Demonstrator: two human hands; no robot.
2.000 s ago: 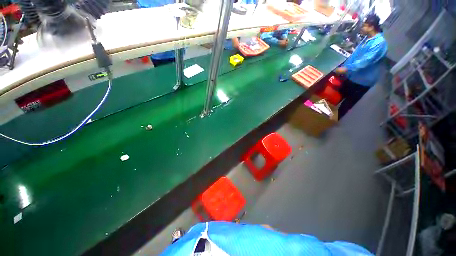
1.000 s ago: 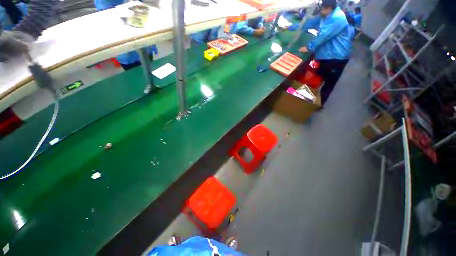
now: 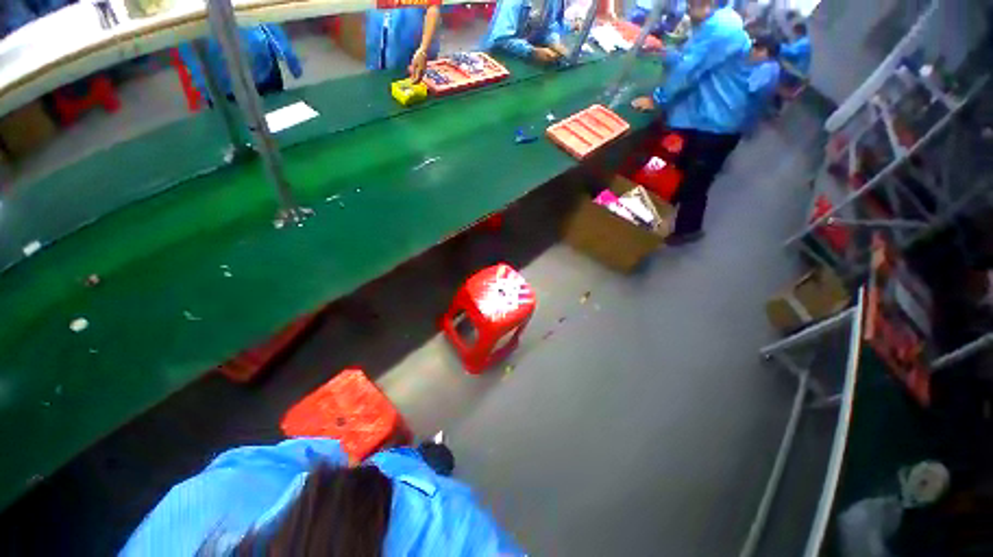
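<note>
Neither of my hands shows; only blue smock cloth and dark hair are at the bottom edge. Nearest in front is the long green bench, with a small pale scrap and other specks on it. A red stool stands just ahead, partly hidden by the blue smock. A second red stool stands beyond it, beside the bench.
An orange compartment tray, a filled red tray and a yellow bin lie on the bench. A metal post rises from it. An open cardboard box stands near a standing person. Metal racks line the right.
The stools, box and trays have shifted left in view as the camera moved. More people show across the bench and in the aisle. A hand now reaches to the yellow bin.
</note>
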